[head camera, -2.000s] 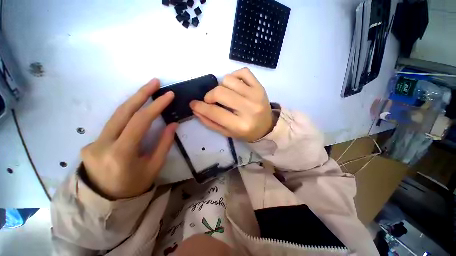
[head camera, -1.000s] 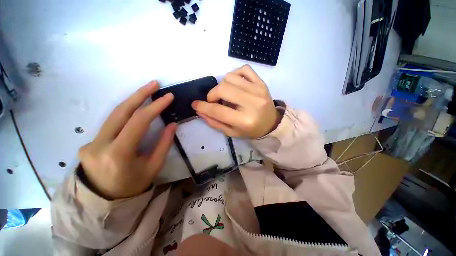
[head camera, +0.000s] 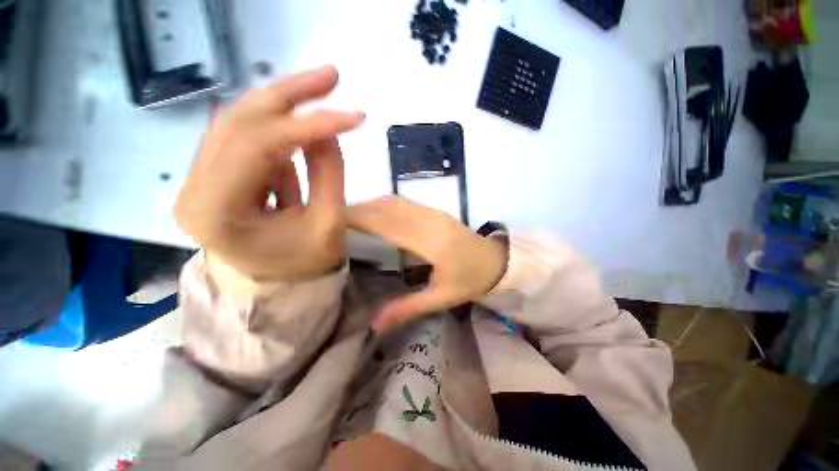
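A black phone middle frame (head camera: 426, 152) lies on the white table in front of me, its camera end away from me and its near end partly hidden by my right hand. My left hand (head camera: 276, 175) is raised to the left of the frame, blurred, fingers apart, with nothing visible in it. My right hand (head camera: 428, 253) is over the near part of the frame, thumb and fingers spread; I see nothing held. A black perforated pad sheet (head camera: 518, 78) lies beyond the frame to the right. Loose black pieces (head camera: 433, 29) lie in a heap beside it.
Stacked frames (head camera: 696, 124) lie at the right. More frames (head camera: 175, 46) lie at the left, blurred. A black block (head camera: 598, 9) is at the top edge. A brown carton (head camera: 750, 396) stands below the table's right side, with a blue tape dispenser (head camera: 791, 221) near the right edge.
Both hands have let go of the frame, which now lies on the table. My left hand has risen and opened. The view has shifted, showing frames at the left.
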